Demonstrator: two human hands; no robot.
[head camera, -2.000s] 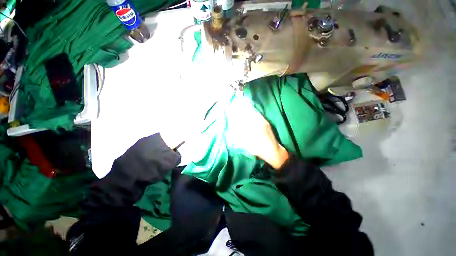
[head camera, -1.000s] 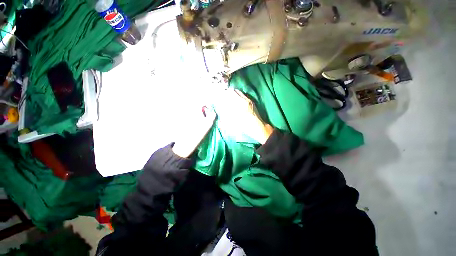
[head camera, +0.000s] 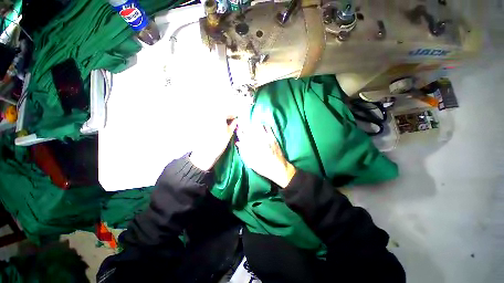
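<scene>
The bright green garment piece (head camera: 326, 135) lies under the needle area of the beige sewing machine (head camera: 359, 41) and drapes over the table's front edge onto the lap. My right hand (head camera: 265, 157) lies on the cloth just in front of the needle area, fingers washed out by glare. My left hand (head camera: 218, 149) is at the cloth's left edge, its fingertips close to my right hand and appearing to pinch the edge. The needle and presser foot are lost in the glare.
The white table (head camera: 143, 127) glares under the lamp. Black scissors (head camera: 369, 115) and a small parts tray (head camera: 415, 121) lie right of the cloth. A cola bottle (head camera: 132, 16) stands at the back left. A dark flat rectangle (head camera: 67, 85) lies on green cloth heaped at left (head camera: 83, 33).
Since two seconds ago, my left hand has moved right and up to the cloth edge beside my right hand. My right hand has shifted slightly left. The view has shifted a little.
</scene>
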